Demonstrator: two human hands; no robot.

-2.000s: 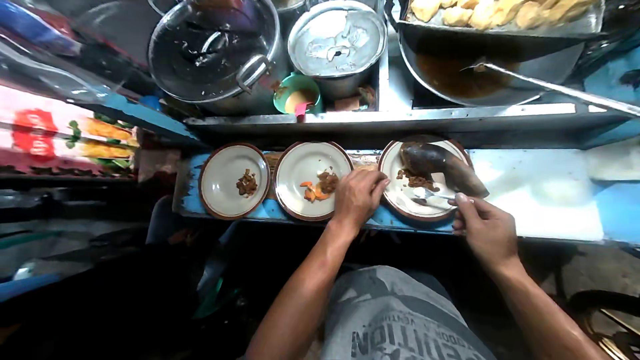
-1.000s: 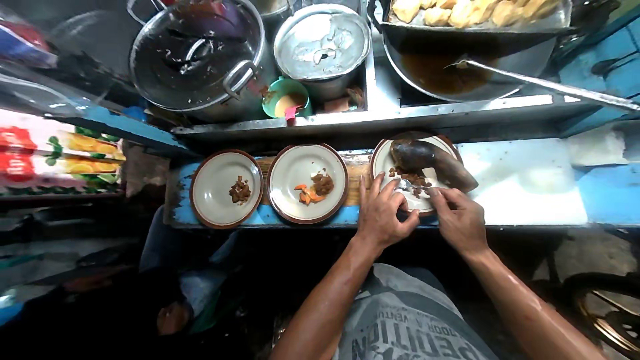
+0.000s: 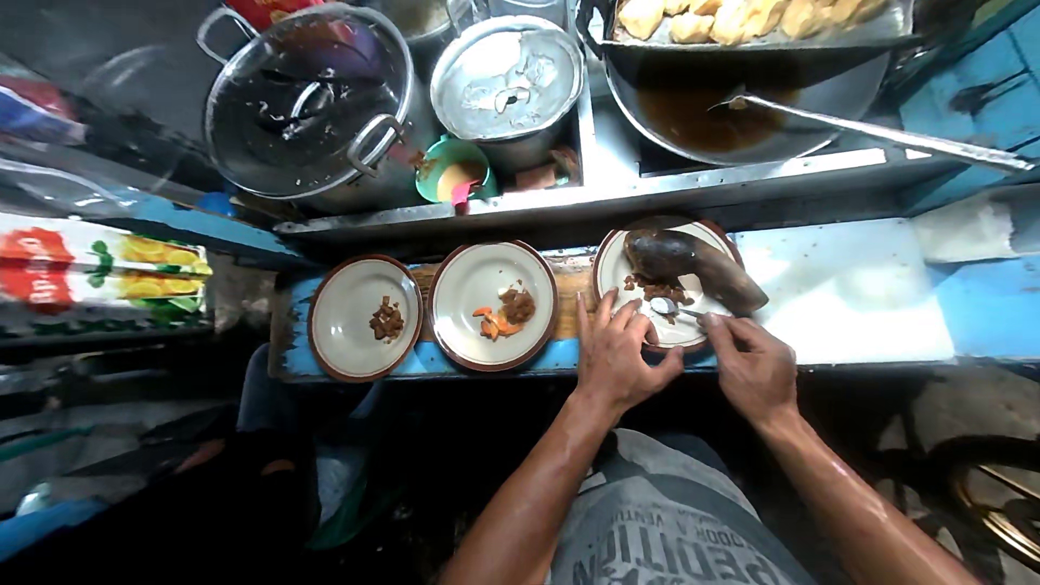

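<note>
My right hand [image 3: 751, 361] grips the handle of a small metal spoon [image 3: 665, 306], whose bowl is over the right plate [image 3: 603, 272]. That cream plate has a brown rim and holds chopped brown food [image 3: 656, 290]. A dark curved stone pestle [image 3: 699, 266] lies across it. My left hand [image 3: 619, 349] rests at the near left edge of this plate, fingers spread, with nothing seen in it. To the left, the middle plate [image 3: 463, 284] carries brown paste and sliced orange chili [image 3: 497, 323]. The left plate [image 3: 345, 313] has a little pile of brown pieces [image 3: 387, 319].
Behind the ledge stand a large lidded pot [image 3: 313, 106], a smaller lidded pot [image 3: 508, 81], a green cup [image 3: 443, 158] and a wok of brown liquid [image 3: 707, 114] with a long ladle. A tray of fried pieces [image 3: 731, 20] sits above the wok. A person's legs show at lower left.
My left hand has moved right, from between the middle and right plates to the right plate's near edge. The right hand still holds the spoon there.
</note>
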